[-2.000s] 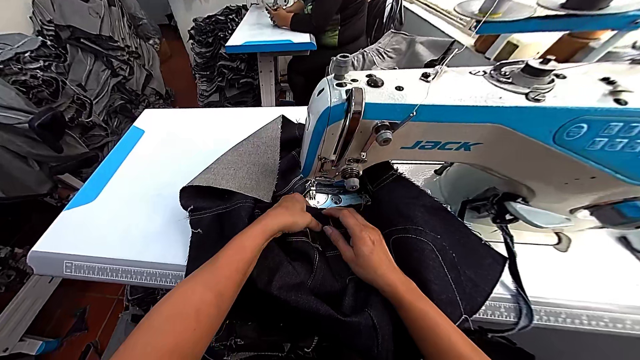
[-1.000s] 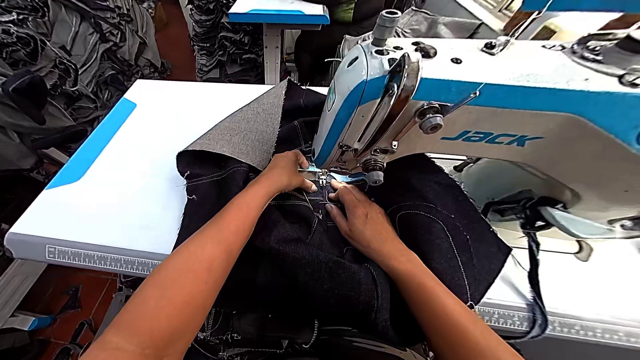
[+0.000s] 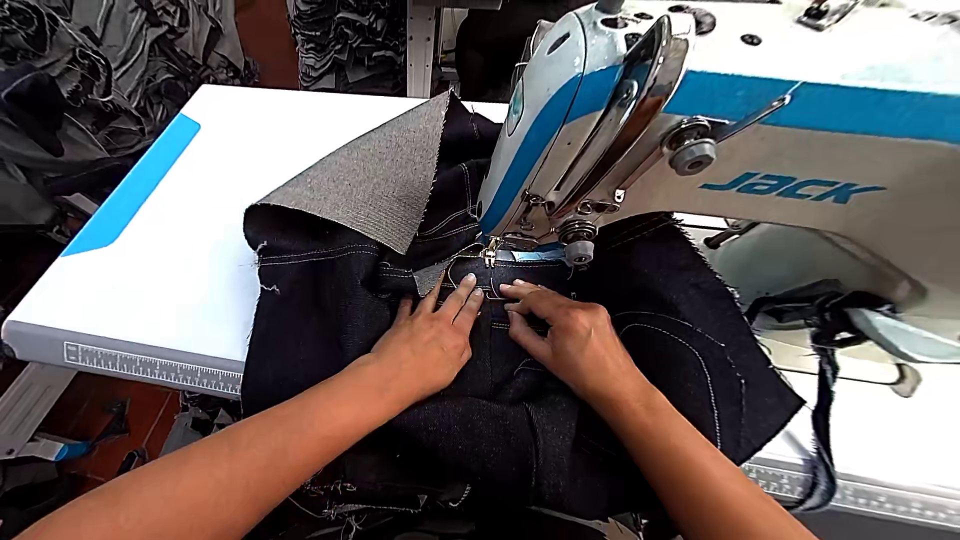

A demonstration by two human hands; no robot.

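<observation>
Dark denim trouser pieces (image 3: 465, 431) with pale topstitching lie over the bed of a Jack sewing machine (image 3: 780, 150). One flap (image 3: 367, 187) is folded over, its grey reverse side up. My left hand (image 3: 431, 337) rests flat on the denim with spread fingers, just left of a central seam and below the presser foot (image 3: 491, 253). Close by on the right, my right hand (image 3: 566, 334) presses the cloth with its fingertips, thumb slightly apart. Neither hand grips the cloth in any way that shows. The needle point is too small to make out.
The white table (image 3: 165, 277) has a blue edge patch and a printed ruler (image 3: 157, 367) along its front. Heaps of grey and black cloth (image 3: 97, 97) lie beyond it on the left. A dark fabric strip (image 3: 823, 405) hangs from the machine at the right.
Both hands have drawn back from the presser foot toward me and lie flatter, with more of the fingers showing. The view has moved closer to the machine.
</observation>
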